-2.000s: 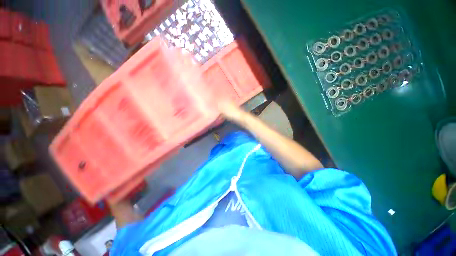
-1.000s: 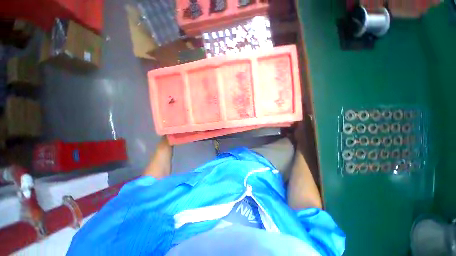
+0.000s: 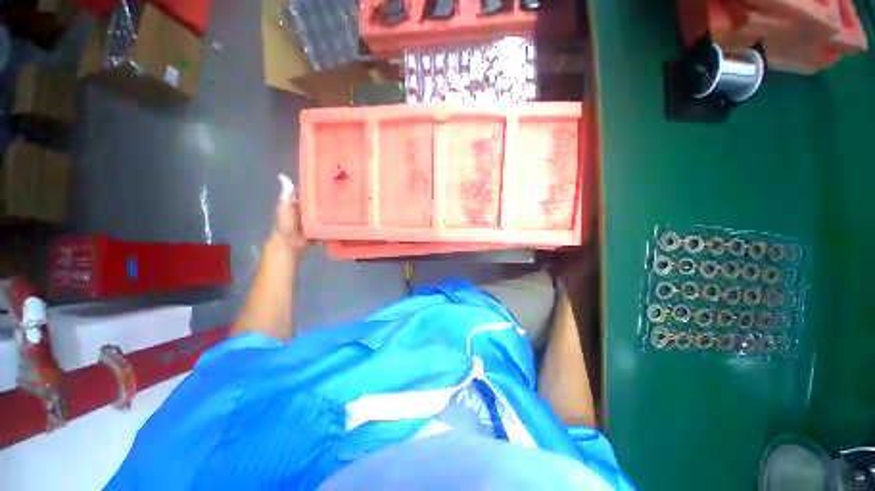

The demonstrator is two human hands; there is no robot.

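An orange-red bin (image 3: 403,173) with four compartments lies in front of me, on top of another orange-red bin (image 3: 384,249) whose near edge shows. Its right two compartments hold fine dark bits, and a small dark piece lies in the leftmost. My left hand (image 3: 287,221) is at the bin's near left corner, with a white-covered fingertip raised beside the left wall, apart from it. My right forearm reaches up by the bench edge; the hand is lost in shadow near the bin's right end.
The green bench (image 3: 633,403) on the right bears a clear tray of copper-brown rings (image 3: 724,292), a wire spool (image 3: 734,75) and orange-red bins (image 3: 787,29). Beyond my bin are a tray of silver-white parts (image 3: 470,72) and another bin (image 3: 451,34). Cardboard boxes (image 3: 144,58) stand left.
The bin has swung from a tilted position at left to lie level on the lower bin. Since the previous frame, a left fingertip has come out beside its wall. The view has turned.
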